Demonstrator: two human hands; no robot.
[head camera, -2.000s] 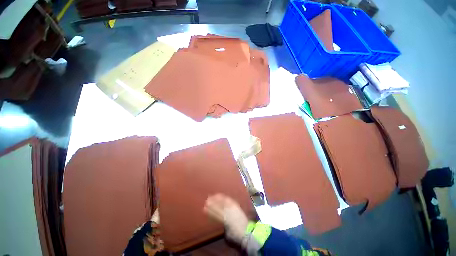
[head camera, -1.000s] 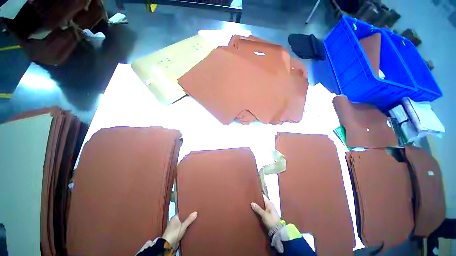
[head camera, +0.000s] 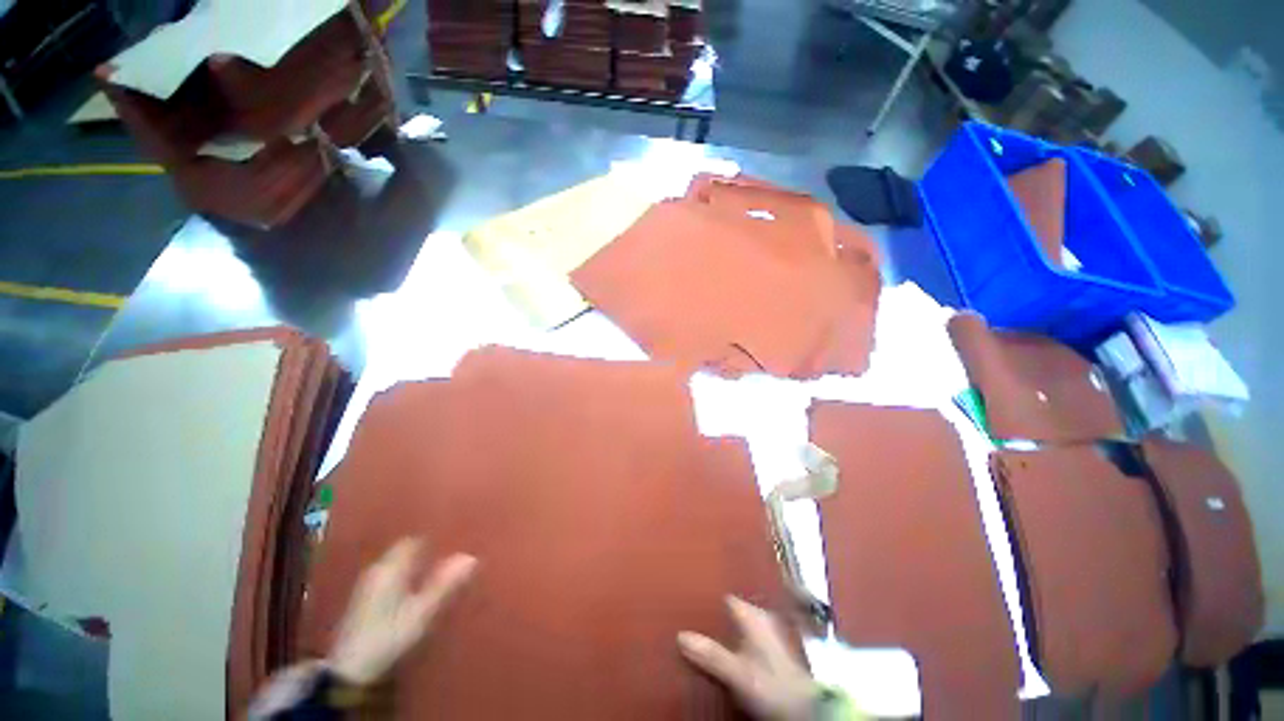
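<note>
Brown cut panels (head camera: 563, 479) form a wide overlapping surface in front of me. A raised middle part overlaps the areas on both sides; the edges between layers are hard to tell. My left hand (head camera: 387, 620) is over its lower left part, blurred, fingers apart. My right hand (head camera: 758, 662) is over its lower right part, fingers spread, cut off near the bottom. I see neither hand grasping an edge; whether the palms touch the panels is unclear. A beige strip (head camera: 810, 479) lies just right of these panels.
A beige-topped stack (head camera: 155, 479) stands at left. Brown stacks (head camera: 915, 535) are at right. A loose brown pile (head camera: 732, 275) and yellow-tan board (head camera: 542, 247) lie at the far side. Blue bins (head camera: 1028, 282), white papers (head camera: 1190, 359) and a dark item (head camera: 873, 195) are far right.
The separate left and middle stacks now show as one overlapping brown surface. My left hand has moved left, away from the middle stack's side. The view has shifted, showing more of the floor and racks.
</note>
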